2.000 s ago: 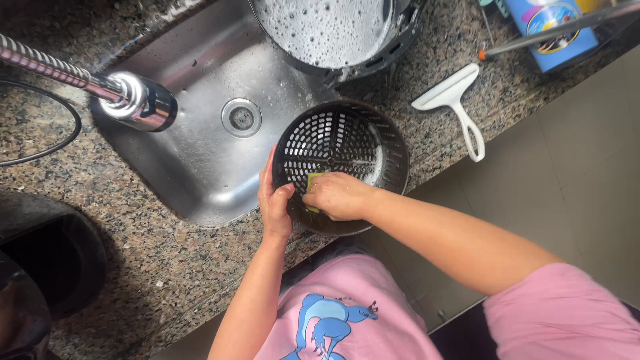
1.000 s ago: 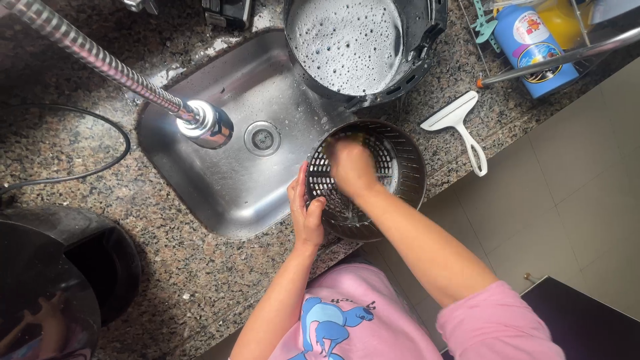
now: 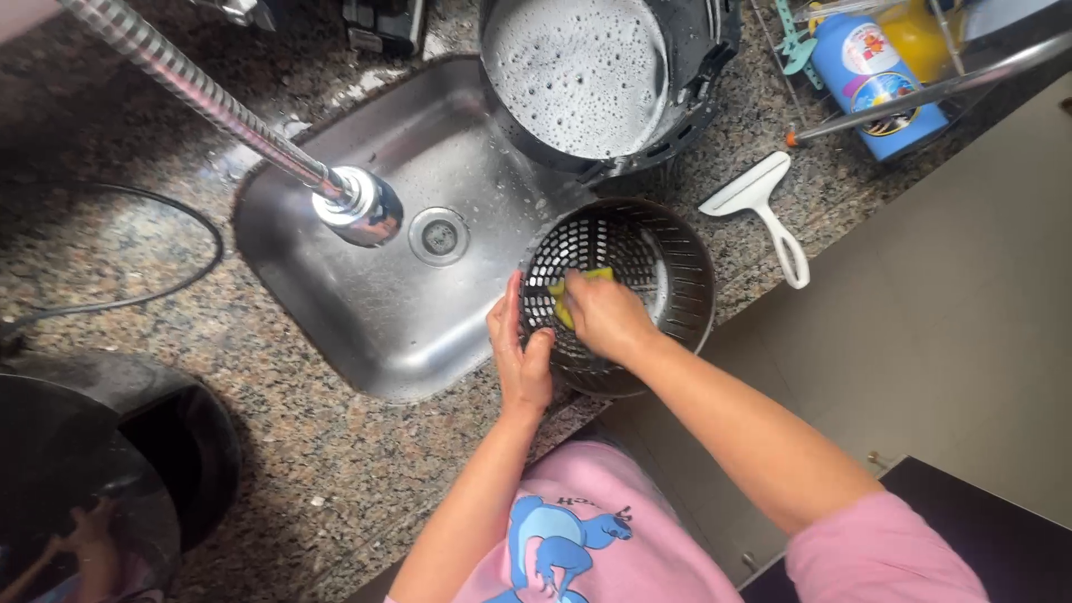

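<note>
A round dark air fryer basket (image 3: pixel 687 285) with a perforated bottom is tilted over the near right edge of the stainless steel sink (image 3: pixel 352 327). My left hand (image 3: pixel 526 356) grips its left rim, thumb on the near side. Inside the basket, my right hand (image 3: pixel 607 314) presses a yellow-green sponge (image 3: pixel 564 306) against the slotted bottom. Some foam clings to the basket's inner right side. Behind it, a black air fryer drawer (image 3: pixel 536 155) holds foamy water (image 3: pixel 578 75).
A chrome faucet head (image 3: pixel 360 209) hangs over the sink. On the granite counter (image 3: pixel 335 469) lie a white squeegee (image 3: pixel 766 201) and a black cable (image 3: pixel 201 272). A black appliance (image 3: pixel 84 469) stands at left. A blue bottle (image 3: pixel 871 84) lies in a wire rack (image 3: pixel 963 88) at right.
Inside the basket, my right hand has moved from the far part of the bottom back toward the near left, with the sponge. My left hand stays on the rim.
</note>
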